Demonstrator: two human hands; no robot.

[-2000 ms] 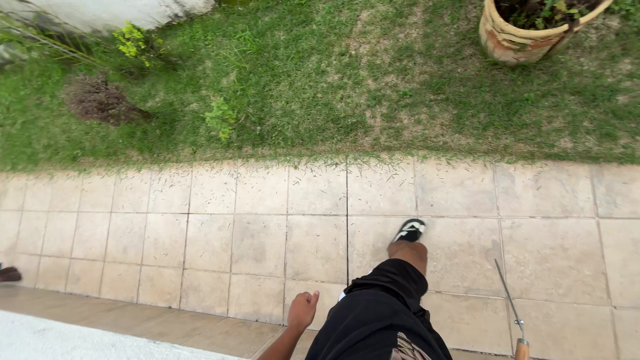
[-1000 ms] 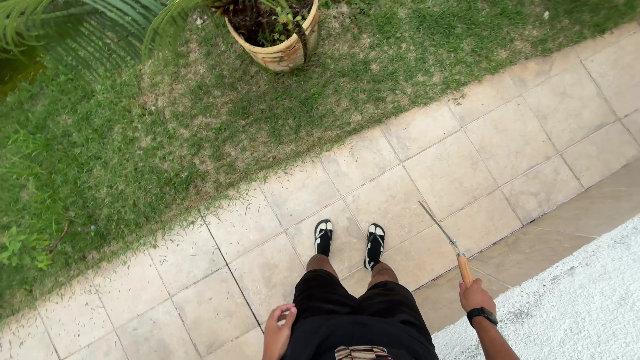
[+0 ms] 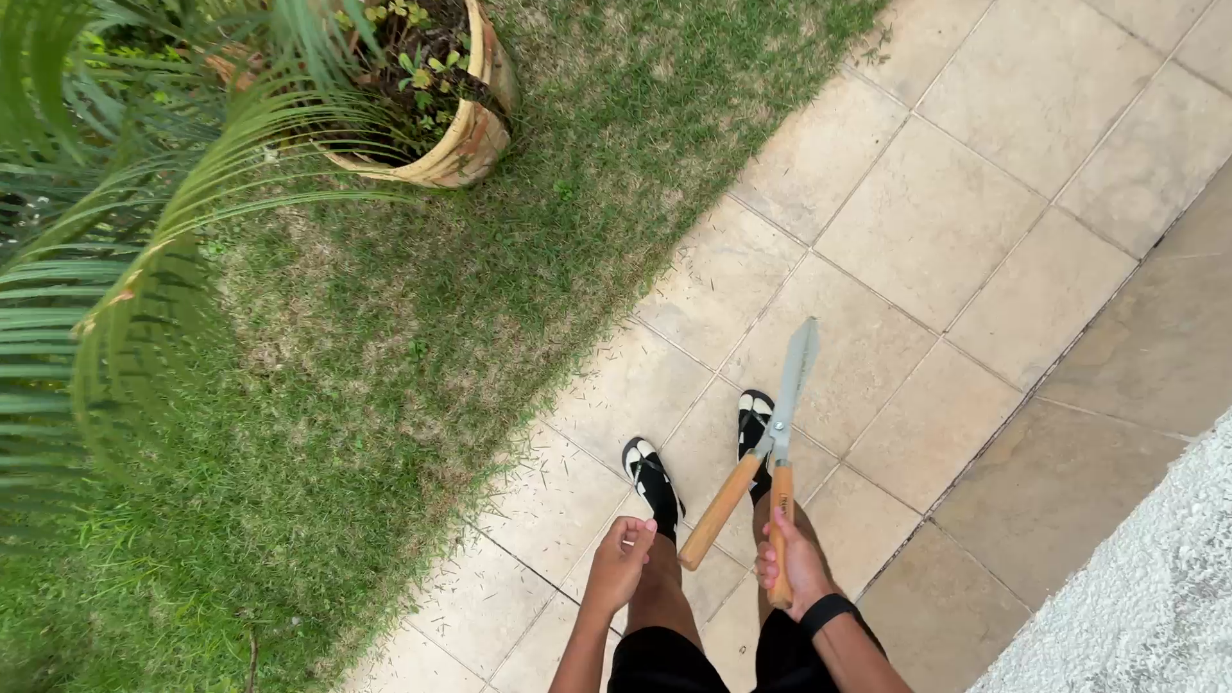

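Observation:
Hedge shears (image 3: 791, 385) with metal blades and two wooden handles point up and away over the tiled path. My right hand (image 3: 791, 568), with a black band on its wrist, is wrapped around the right wooden handle. The left wooden handle (image 3: 717, 512) is free and angled apart from the other, while the blades lie nearly together. Just left of that free handle, my left hand (image 3: 624, 558) is raised with its fingers curled; whether something small is between them cannot be told. Both feet, in black-and-white socks and flip-flops, stand on the tiles.
Tiled path (image 3: 982, 212) with scattered grass clippings runs diagonally beside the lawn (image 3: 462, 318). A clay pot (image 3: 472, 144) with plants stands on the grass at upper left. Palm fronds (image 3: 144, 279) hang at the left. A rough white wall (image 3: 1145, 577) borders the lower right.
The shears have come inward from the right side to in front of my legs, still in my right hand, and their handles now show spread. The view has turned along the path.

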